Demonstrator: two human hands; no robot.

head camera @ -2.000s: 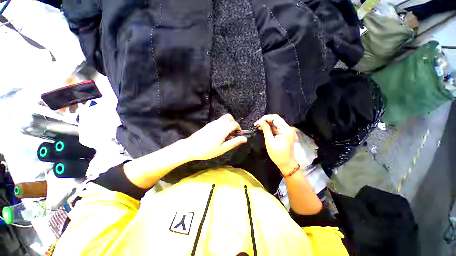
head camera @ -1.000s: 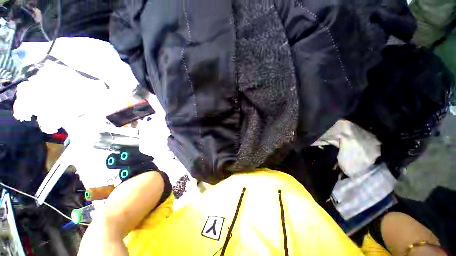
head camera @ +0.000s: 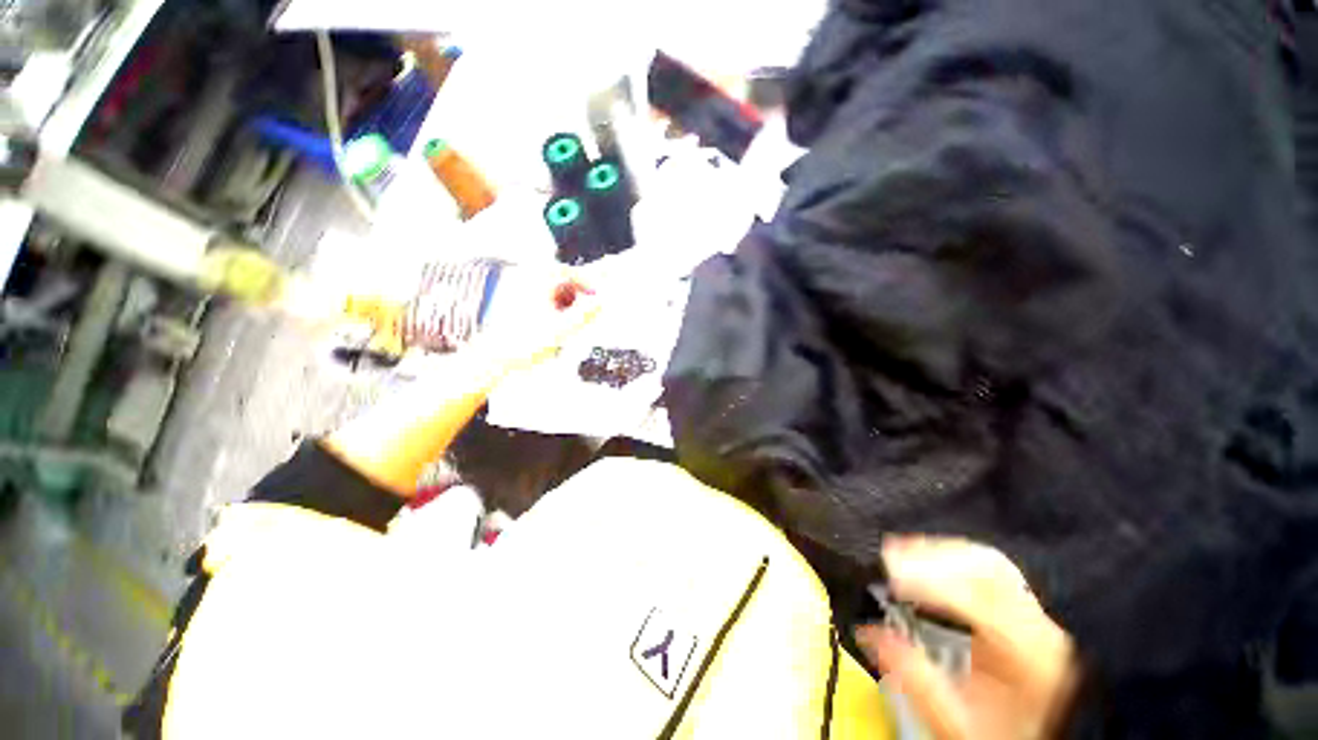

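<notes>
The black coat lies in folds over the right half of the view. A small heap of dark bits lies on a white sheet left of it. My left hand is over the white surface just above and left of the heap, washed out by glare; whether it holds anything cannot be told. My right hand is blurred at the coat's lower edge, thumb and fingers curved around a gap where something grey and dark shows; whether it grips it is unclear. No needle or thread can be made out.
Three black thread cones with green-ringed ends stand beyond my left hand. An orange-brown cone, a green-capped item, a striped bundle and a dark, red-edged phone lie around them. Blurred machinery is at far left.
The view has swung left and tilted. My hands, together at the grey strip two seconds ago, are now apart: left over the white surface, right by the coat's lower edge.
</notes>
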